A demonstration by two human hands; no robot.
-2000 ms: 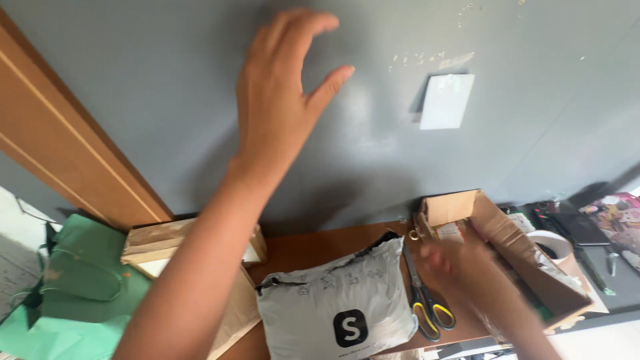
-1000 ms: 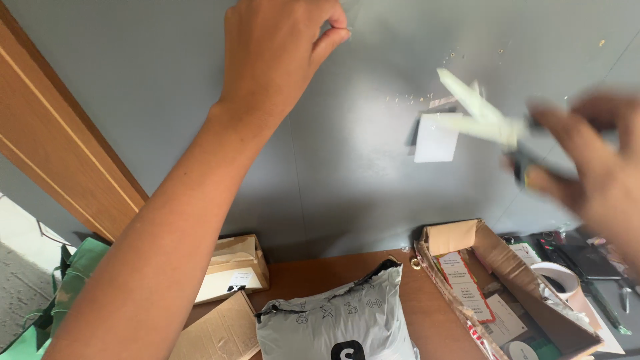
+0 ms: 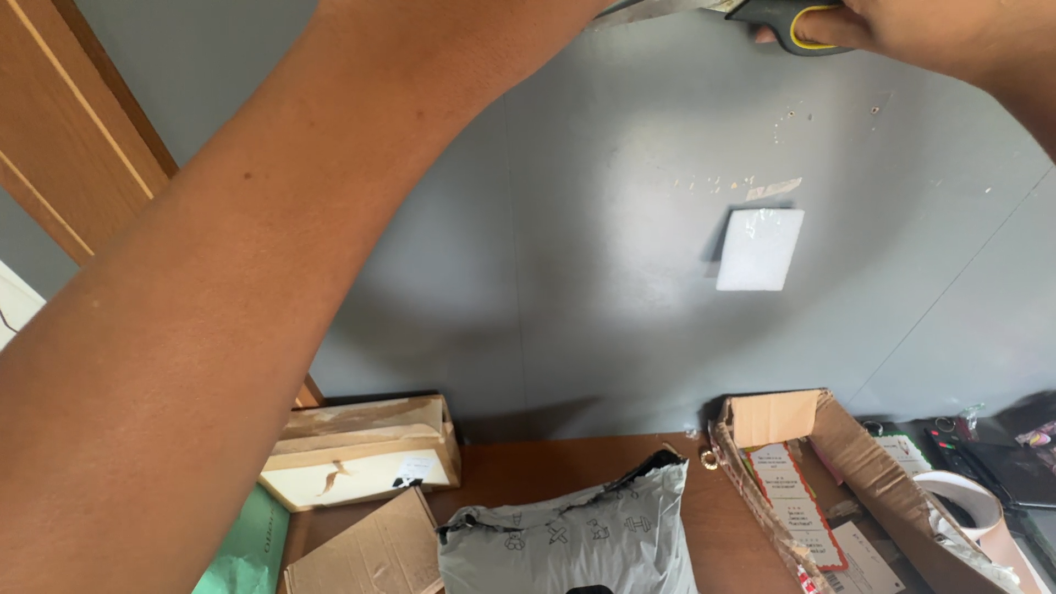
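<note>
My right hand (image 3: pixel 924 33), at the top right, grips the black and yellow handles of a pair of scissors (image 3: pixel 660 10). The blades point left toward my left hand (image 3: pixel 462 25), whose fingers lie beyond the top edge, so what it holds is hidden. Both hands are up against the grey wall (image 3: pixel 594 247). Below them, a small white foam-like piece (image 3: pixel 761 249) hangs on the wall with clear tape at its top. A strip of tape (image 3: pixel 774 190) is just above it.
Along the brown tabletop (image 3: pixel 528 462) stand a closed cardboard box (image 3: pixel 371 445), a flat cardboard piece (image 3: pixel 371 549), a grey plastic mailer (image 3: pixel 569 536) and an open cardboard box (image 3: pixel 874 462) with cards. A tape roll (image 3: pixel 965 495) is at right, a green bag (image 3: pixel 252 544) at lower left.
The scissors lay on the table beside the mailer two seconds ago; my right hand has lifted them and moved left toward my left hand, which is higher in view.
</note>
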